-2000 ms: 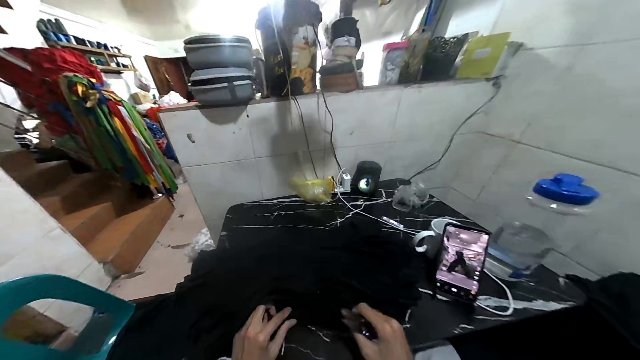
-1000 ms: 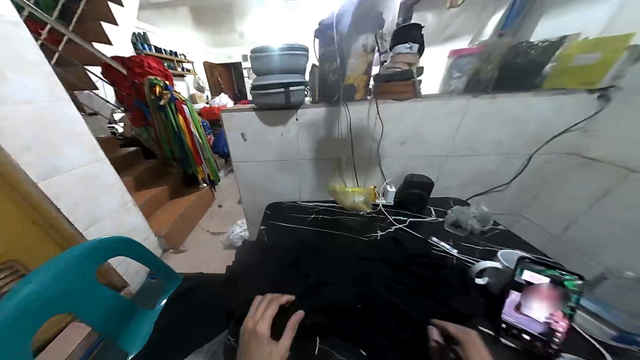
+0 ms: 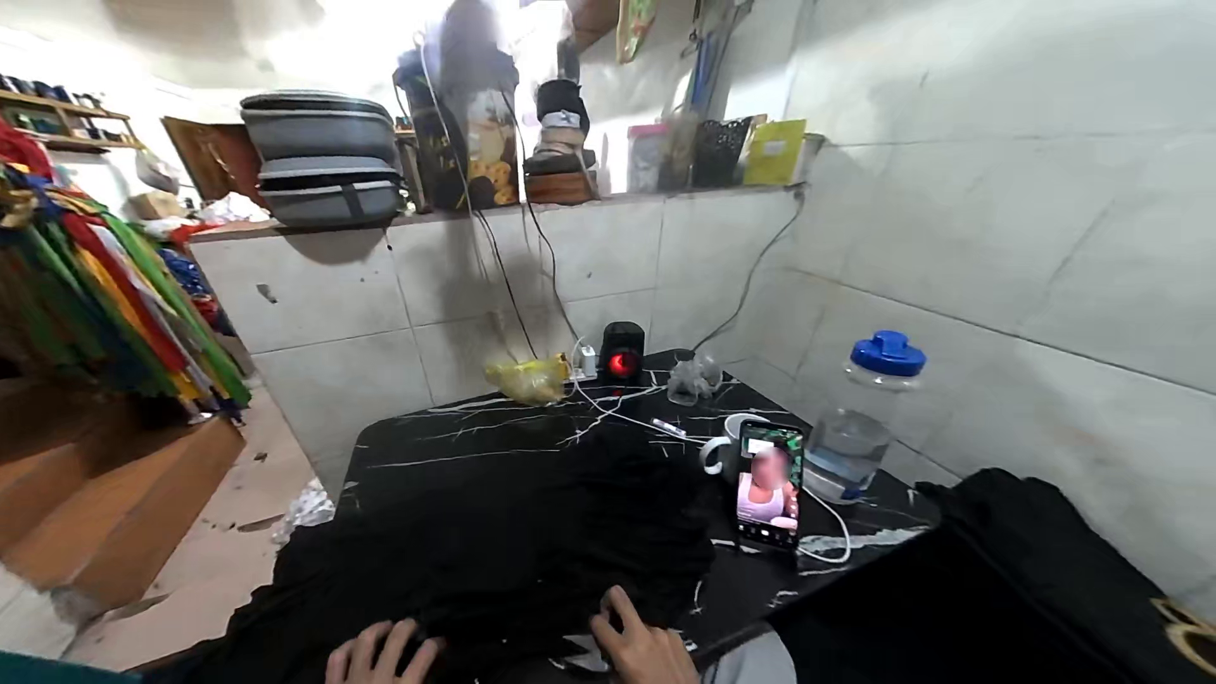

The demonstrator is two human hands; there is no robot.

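Note:
Black cloth (image 3: 494, 541) lies spread over a black marble-patterned table (image 3: 456, 442). My left hand (image 3: 382, 654) rests on the cloth at the bottom of the view, fingers bent and a little apart. To its right is my right hand (image 3: 641, 636), thumb and forefinger raised and apart; whether it pinches any cloth is hard to see. Beside it a small grey-white patch (image 3: 581, 654) shows by the cloth. A phone (image 3: 769, 486) with a lit screen stands upright against a white mug (image 3: 719, 454), a white cable running from it.
A water jug with a blue lid (image 3: 855, 427) stands behind the phone. Towards the wall are a black speaker (image 3: 623, 353), a yellow plastic bag (image 3: 532, 380) and a clear bag (image 3: 695, 378). More black fabric (image 3: 1007, 589) lies at right. Grey cases (image 3: 328, 157) sit on the ledge.
The view has swung right since one second ago, and the green chair has nearly left it. The light on the speaker now shows red. My right hand's thumb and forefinger are raised.

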